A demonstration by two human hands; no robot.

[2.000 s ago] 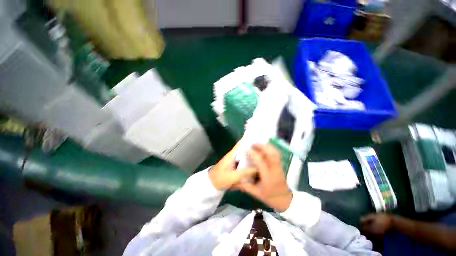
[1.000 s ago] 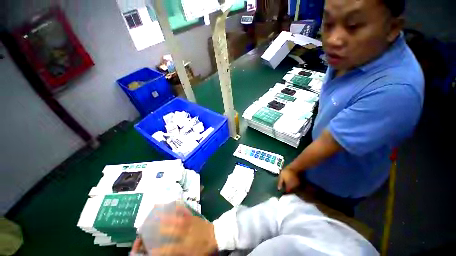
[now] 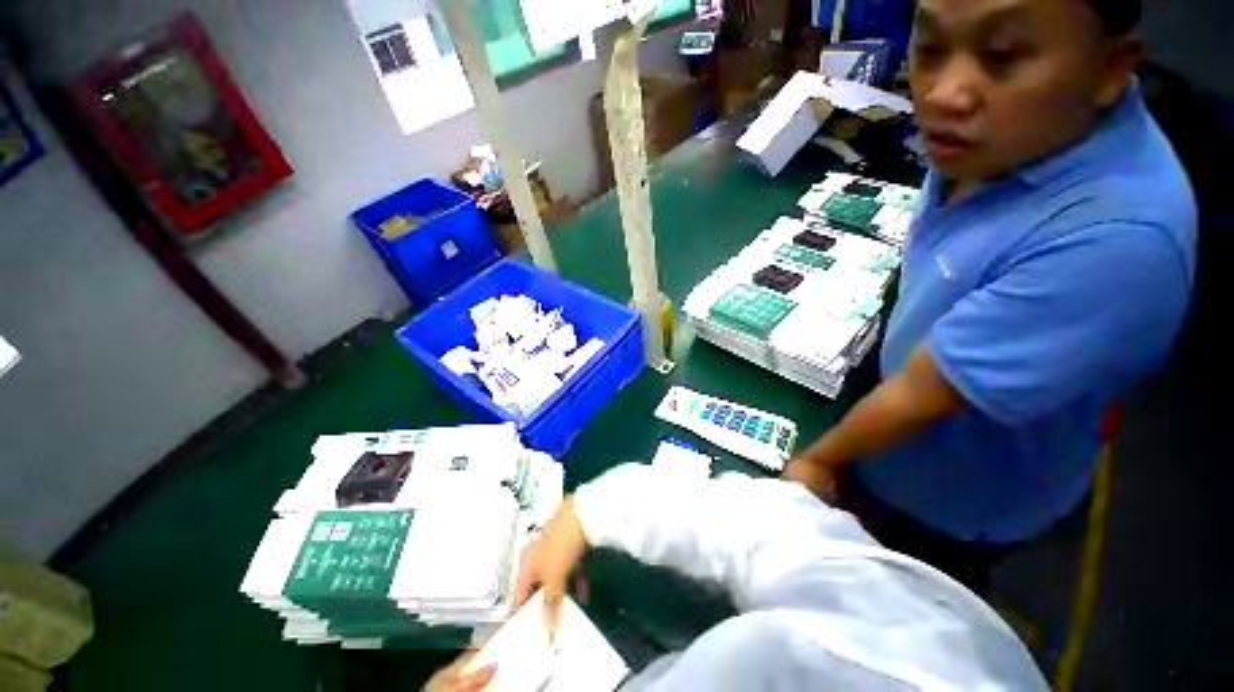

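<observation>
A white folded carton (image 3: 575, 656) is at the bottom edge, partly cut off. My right hand (image 3: 552, 557) holds its upper end, fingers on the white card. My left hand (image 3: 460, 675) is mostly cut off by the bottom edge; its fingers hold the carton's left side. Just left of my hands, a tall stack of flat carton blanks (image 3: 453, 541), white and green with a black device picture, lies on the green bench (image 3: 163, 541). Small white paper inserts (image 3: 681, 457) lie beyond my right sleeve, which partly hides them.
A blue bin (image 3: 596, 392) with loose white packets stands behind the stack, another blue bin (image 3: 447, 248) farther back. A metal post (image 3: 633, 203) rises beside it. A label strip (image 3: 731, 426) and more blank stacks (image 3: 785, 304) lie right. A person in a blue shirt (image 3: 1056, 338) stands at the right.
The view has swung from the bench to include the person. Since one second ago, my right hand has moved right and down off the blank stack's edge, and the white carton shows more clearly.
</observation>
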